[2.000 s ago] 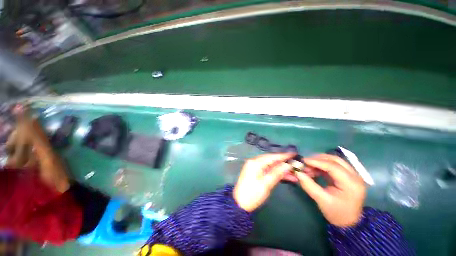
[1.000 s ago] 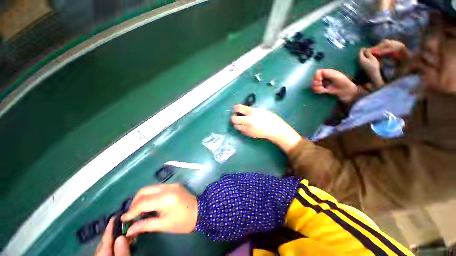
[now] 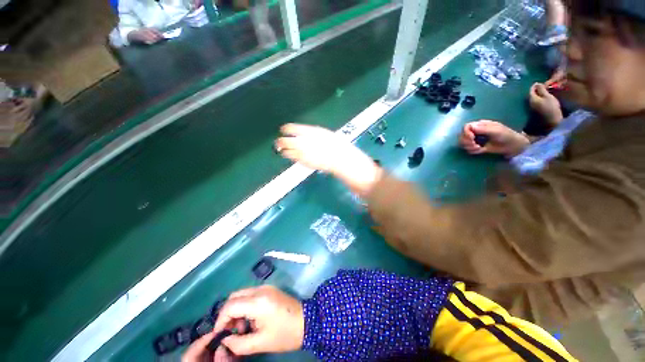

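My right hand (image 3: 263,322) is at the bottom, its fingertips closed on a small black housing (image 3: 225,335). My left hand (image 3: 203,349) is mostly cut off by the bottom edge; its fingertips hold the same black housing. A row of black housings (image 3: 182,334) lies on the green bench just beyond and left of my fingers. Another black housing (image 3: 264,268) lies apart, up and right of my right hand. A flat white pointed stick (image 3: 288,257) lies beside it.
A clear plastic bag (image 3: 332,233) lies right of the stick. A neighbour's arm (image 3: 438,226) reaches over the white rail (image 3: 185,259) to the green belt (image 3: 152,170). A pile of black housings (image 3: 443,90) lies beyond, by a white post (image 3: 406,53). Small metallic parts lie nearby.
The view has turned right since the first frame. The neighbour's near hand has moved from the bench to above the rail and belt. My hands still hold a small piece together.
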